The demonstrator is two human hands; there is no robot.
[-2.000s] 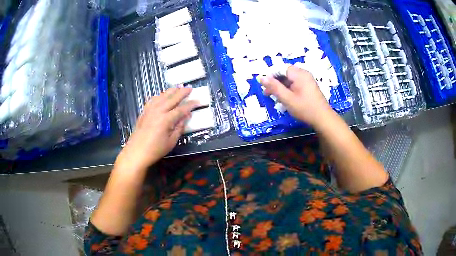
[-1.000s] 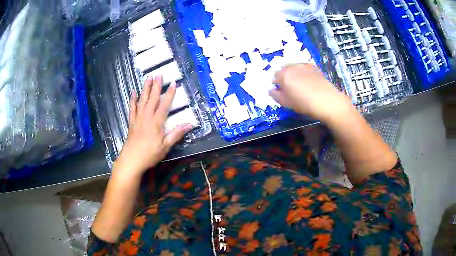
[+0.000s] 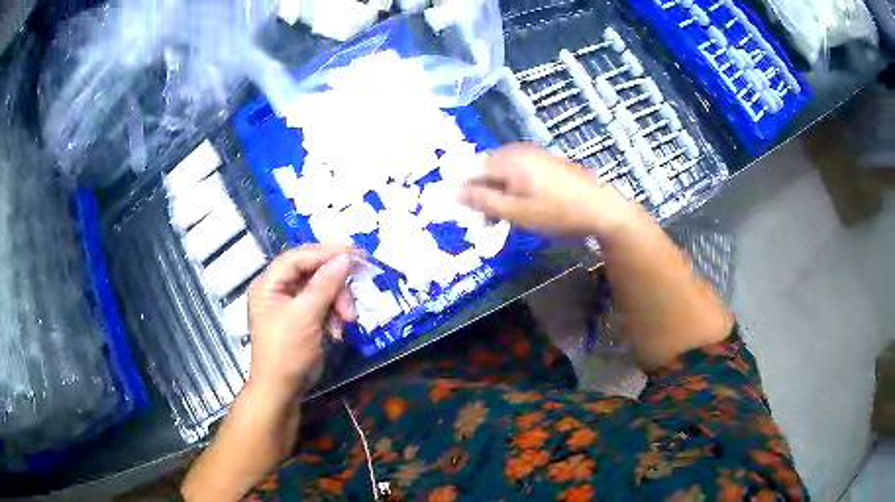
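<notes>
My left hand [image 3: 299, 304] is at the near left corner of the blue parts tray [image 3: 265, 157], thumb and fingertips together; whether they pinch a small white part is unclear. My right hand [image 3: 535, 191] is over the right edge of the white part heap [image 3: 383, 127], fingers bent and blurred; what it holds cannot be told. White oblong blocks [image 3: 215, 232] lie in a row in the clear blister tray [image 3: 186, 426] at left, partly hidden by my left hand.
Stem parts [image 3: 608, 113] lie in rows in a clear tray at right, more in a far-right blue tray [image 3: 780, 113]. An open poly bag [image 3: 476, 49] lies behind the heap, crumpled film [image 3: 147, 88] back left, stacked filled trays [image 3: 49, 324] far left, a parts bag [image 3: 819, 25] back right.
The view has swung right and tilted. My left hand has moved from the white blocks to the blue tray's near corner, its spread fingers now drawn together. My right hand stays over the heap's right side.
</notes>
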